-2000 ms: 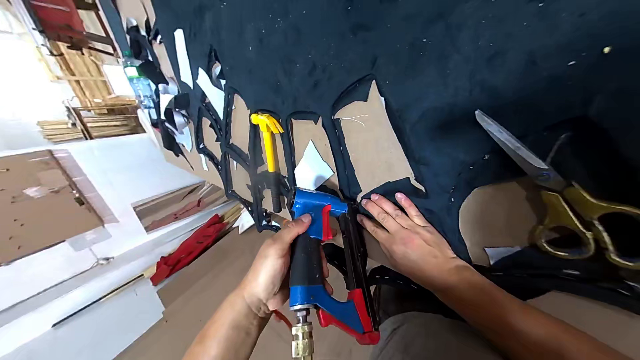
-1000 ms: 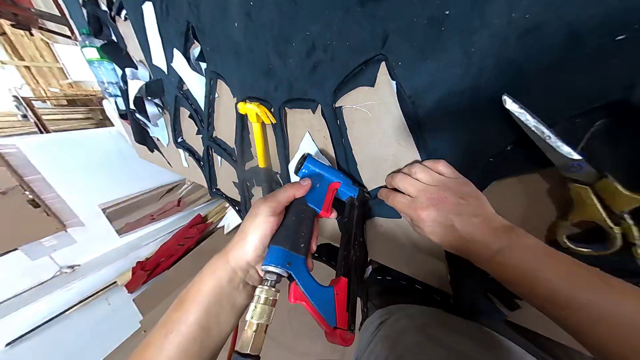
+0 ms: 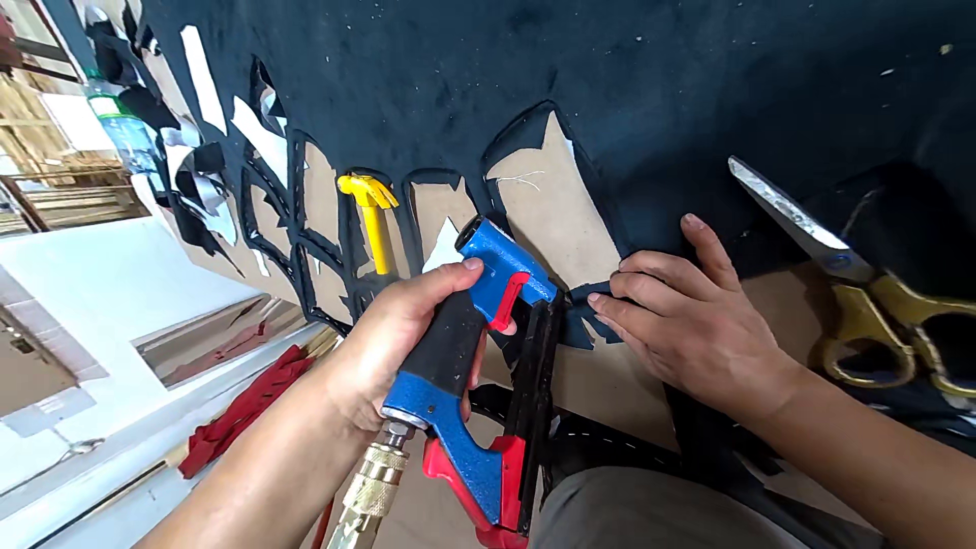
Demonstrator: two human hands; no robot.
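My left hand (image 3: 415,320) grips a blue and red pneumatic staple gun (image 3: 450,343) by its black handle; a brass air coupling (image 3: 374,488) hangs from its base. The gun's nose rests at the black fabric edge beside a cutout. My right hand (image 3: 686,320) lies just right of the nose, fingertips pressing the folded edge of the black fabric (image 3: 598,293) against the tan board (image 3: 564,206). Nothing shows in its palm, which is hidden from view. Staples line another black strip (image 3: 610,442) near my knee.
A yellow claw hammer (image 3: 374,221) lies left of the gun. Large scissors with gold-coloured handles (image 3: 862,328) lie at the right. Fabric scraps (image 3: 202,183) and a plastic bottle (image 3: 126,130) are at the upper left. Red cloth (image 3: 244,412) lies at the lower left.
Two seconds ago my right hand lay flatter with its fingers extended; now they are bent at the fabric edge. The staple gun has tilted, its nose staying near that edge.
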